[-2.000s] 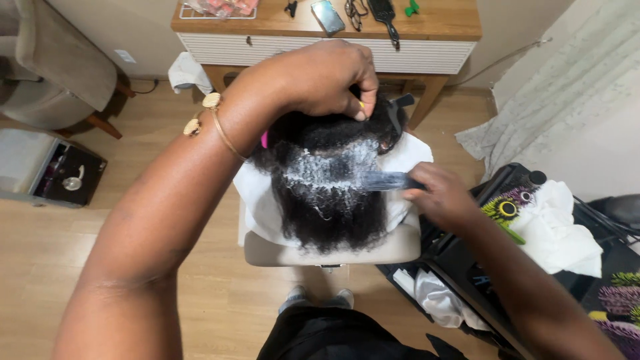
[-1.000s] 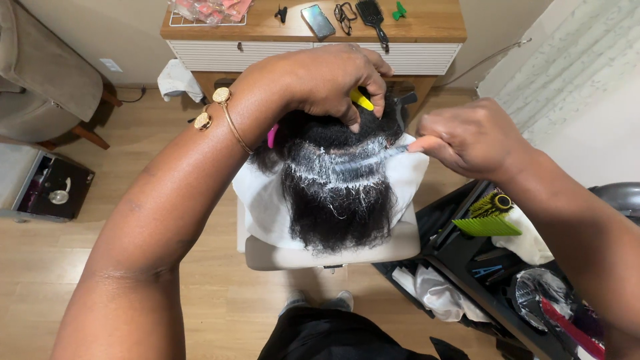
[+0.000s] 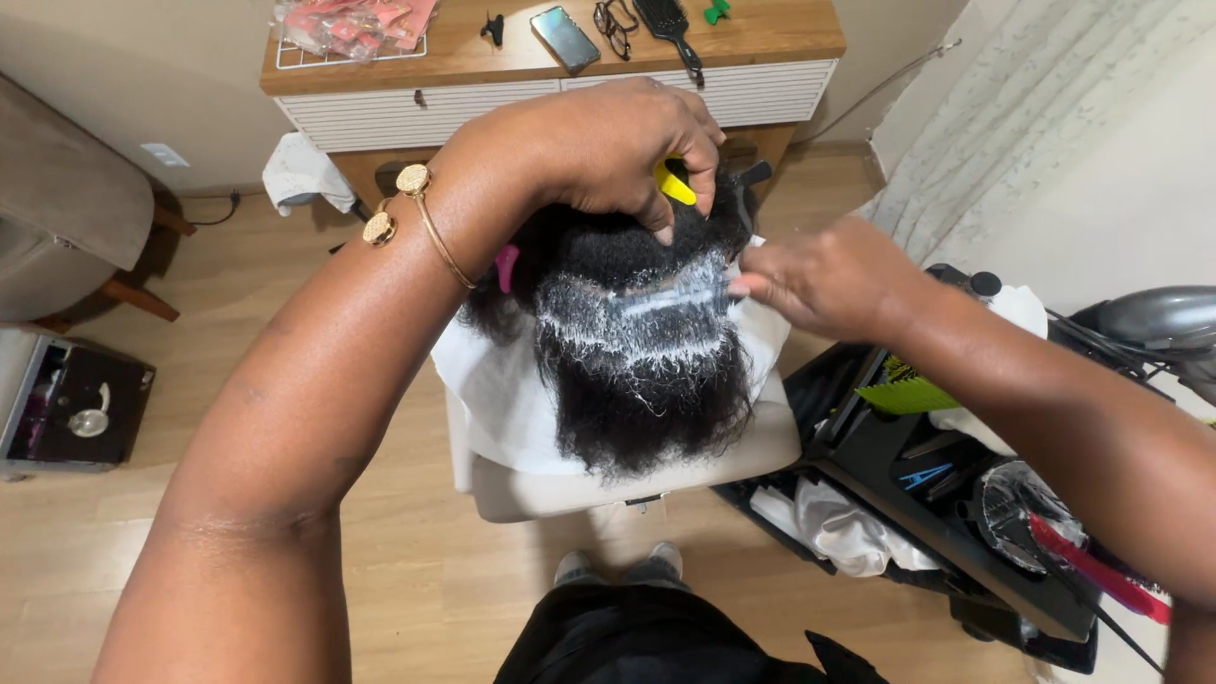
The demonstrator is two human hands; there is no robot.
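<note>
A seated person's dark, textured hair [image 3: 646, 408] hangs over a white cape [image 3: 494, 418], with white cream spread in bands across the back of the head. My left hand [image 3: 646, 152] rests on top of the head, its fingers around a yellow hair clip [image 3: 675, 183] and the hair there. Pinched in my right hand [image 3: 826, 280], at the right edge of the creamed section, is a comb [image 3: 665, 296], blurred and lying flat across the cream. A pink clip [image 3: 506, 268] sits at the left of the hair, a dark clip [image 3: 755, 174] at the right.
A black salon trolley [image 3: 912, 494] at right holds a green comb [image 3: 902, 395], a bowl [image 3: 1021, 508], a red-handled tool [image 3: 1102, 570] and a hair dryer [image 3: 1154, 318]. The wooden console [image 3: 513, 62] ahead bears a phone [image 3: 564, 40] and a paddle brush [image 3: 668, 28]. The chair back [image 3: 627, 480] stands before me.
My right hand has come down and left from its place one second ago, closer to the hair. The yellow clip, mostly hidden two seconds ago, shows under my left hand.
</note>
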